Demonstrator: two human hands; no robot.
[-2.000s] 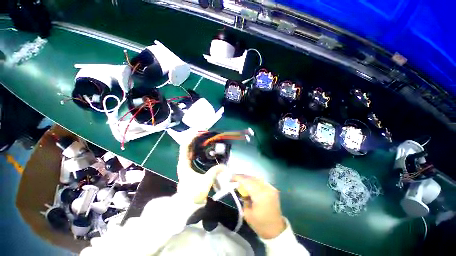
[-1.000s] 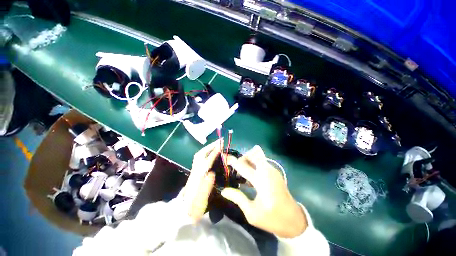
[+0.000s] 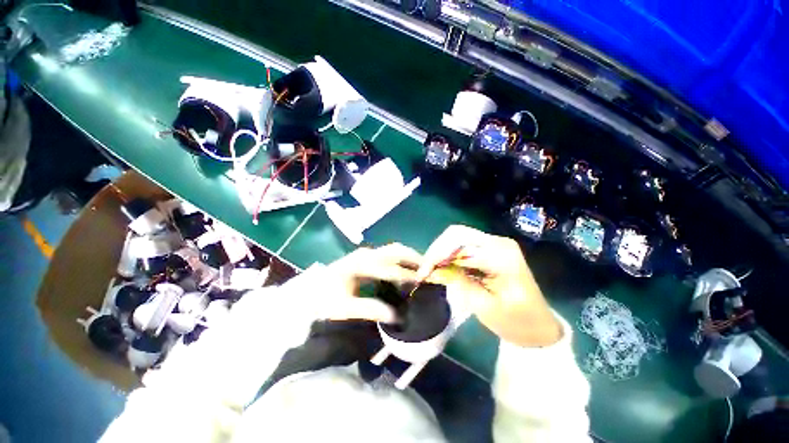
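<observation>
A white camera housing (image 3: 421, 346) with a round black open cup (image 3: 422, 313) is low in the middle, tilted, its bracket pointing down toward me. My left hand (image 3: 368, 281) is around the cup's left side, thumb at the rim. My right hand (image 3: 493, 281) is above the cup's right side and pinches the thin red and orange wires (image 3: 450, 261) between its fingers. The wires run up out of the cup. The fingertips of both hands meet over the rim. The wire ends are partly hidden by my right fingers.
Several white housings (image 3: 376, 201) lie on the green bench (image 3: 112, 104) at left. Rows of black camera heads (image 3: 586, 234) stand at the back right. A clear-white tangle of ties (image 3: 616, 337) and another housing (image 3: 728, 359) are at right. A cardboard box of housings (image 3: 69, 285) is at lower left.
The housing has turned, so its cup faces up and its bracket points down. My right hand has moved from the cup's opening to the wires and grips them. The whole view has shifted slightly.
</observation>
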